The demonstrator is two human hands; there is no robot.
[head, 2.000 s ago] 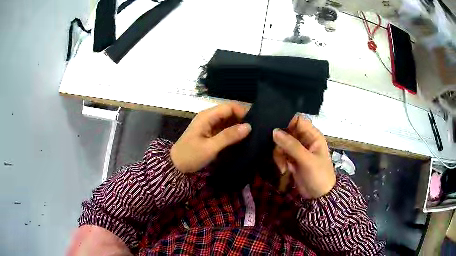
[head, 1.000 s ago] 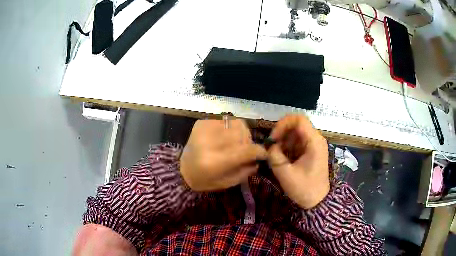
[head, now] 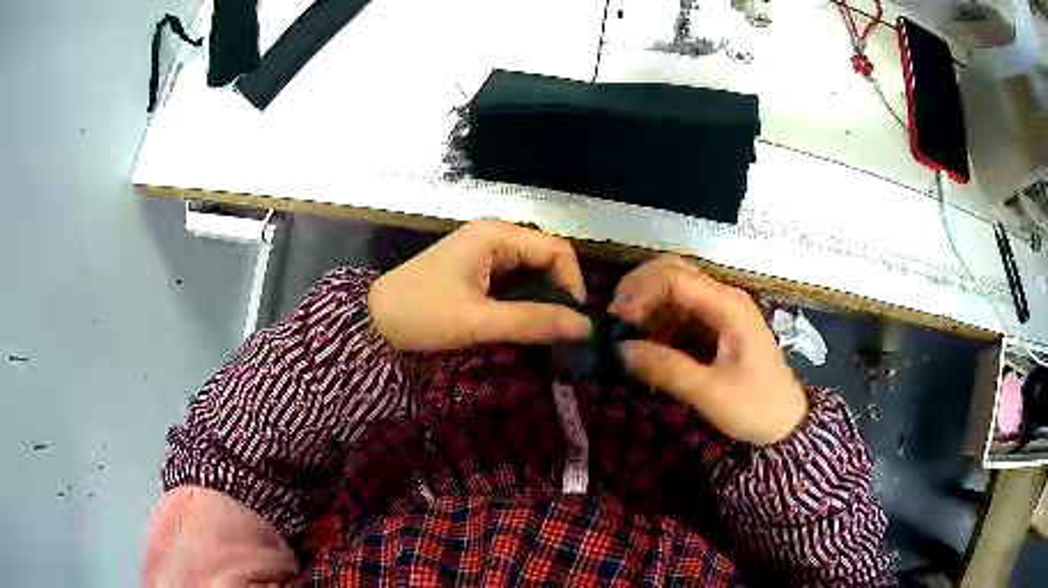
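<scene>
My left hand (head: 483, 293) and my right hand (head: 707, 345) are held close together above my lap, just off the table's front edge. Thumb and fingers of each pinch a small black cloth piece (head: 592, 345) between them. The piece is dark and blurred against the apron, so its shape is hard to tell. A thick bundle of black cut pieces (head: 609, 144) lies on the white table beyond my hands, with a frayed fringe at its left end.
More black strips (head: 293, 57) lie at the table's far left, a thin black tie (head: 161, 57) over its edge. A red-cased phone (head: 933, 98) with a cable and a slim black tool (head: 1011, 272) lie right. A white drawer (head: 1017, 408) is lower right.
The black piece earlier spread between my hands over the bundle's front is now small and bunched at my fingertips. The bundle is uncovered. The table appears slightly higher in view.
</scene>
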